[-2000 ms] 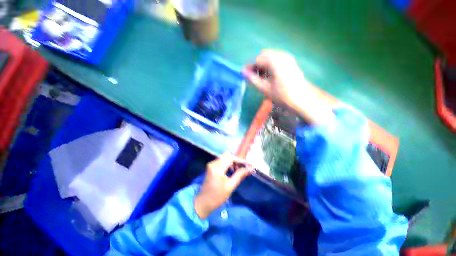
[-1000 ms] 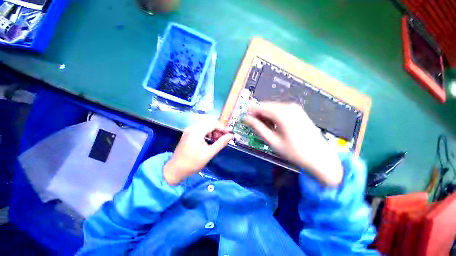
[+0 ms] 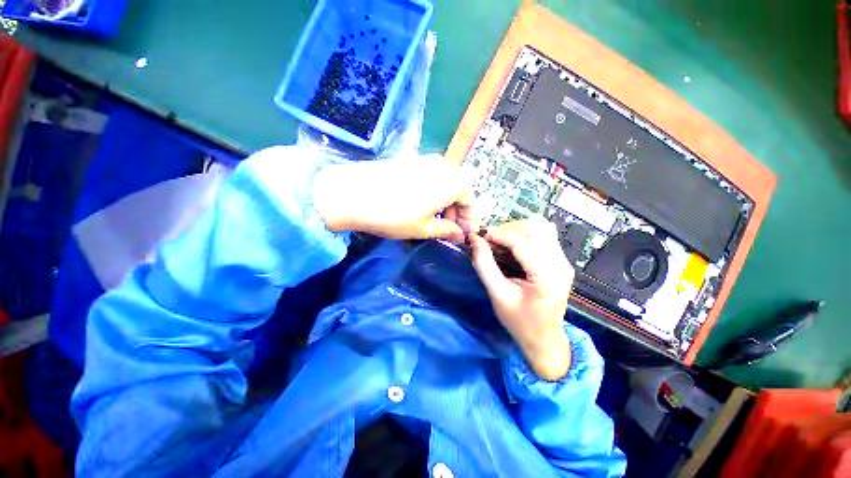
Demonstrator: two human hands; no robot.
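Observation:
An open laptop base (image 3: 597, 187) lies in an orange foam tray (image 3: 746, 173), with its black battery (image 3: 625, 168), green motherboard (image 3: 513, 187) and round fan (image 3: 639, 268) showing. My left hand (image 3: 401, 198) and my right hand (image 3: 527, 271) meet at the near left corner of the base. The fingertips of both hands almost touch there. Something small and dark shows between them, too small to name. The hands cover that corner. A blue bin (image 3: 289, 89) of small black bits stands left of the base.
Clear plastic (image 3: 411, 121) lies under the bin. A blue tray (image 3: 103, 19) is at the far left. A black-handled object (image 3: 774, 333) lies right of the base. Orange-red foam (image 3: 793, 434) is at the lower right. White sheets (image 3: 140, 224) show below the bench edge.
The view has shifted, showing more of the laptop base. My right hand has moved from over the motherboard to the near corner, and my left hand now reaches in beside it.

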